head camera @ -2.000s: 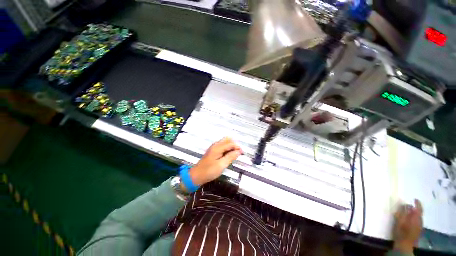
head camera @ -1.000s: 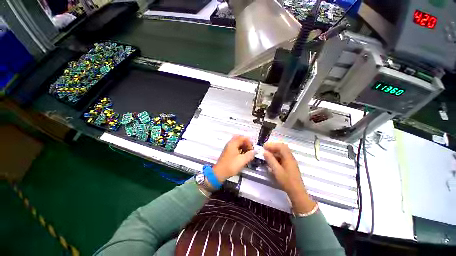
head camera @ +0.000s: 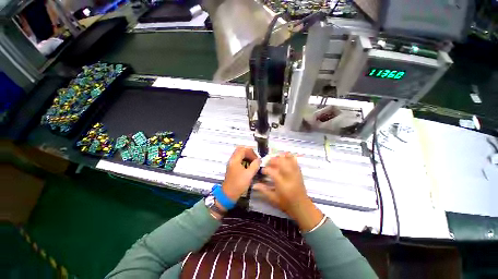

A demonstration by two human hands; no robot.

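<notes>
My left hand (head camera: 240, 173) is under the dark upright soldering iron head (head camera: 262, 143), thumb and fingers pinched together beside its tip. A small dark and yellowish piece shows between the fingers, too small to name surely. My right hand (head camera: 284, 182) is just right of the tip, blurred, with its fingers apart; whether it holds anything cannot be told. A small white bit shows between the two hands at the tip. The jig under the tip is mostly hidden by the hands.
A black tray (head camera: 147, 106) with green and yellow circuit boards (head camera: 132, 147) lies left, a second heaped tray (head camera: 82, 98) beyond it. The grooved aluminium plate (head camera: 218, 125) spans the bench. The metal hood (head camera: 232, 41) and counter display (head camera: 386, 73) are above. Black cables (head camera: 377, 180) run right.
My right hand came from the far right to the tip, and its fingers have since spread. My left hand stays near the tip. The camera view has shifted; the red digits are out of view.
</notes>
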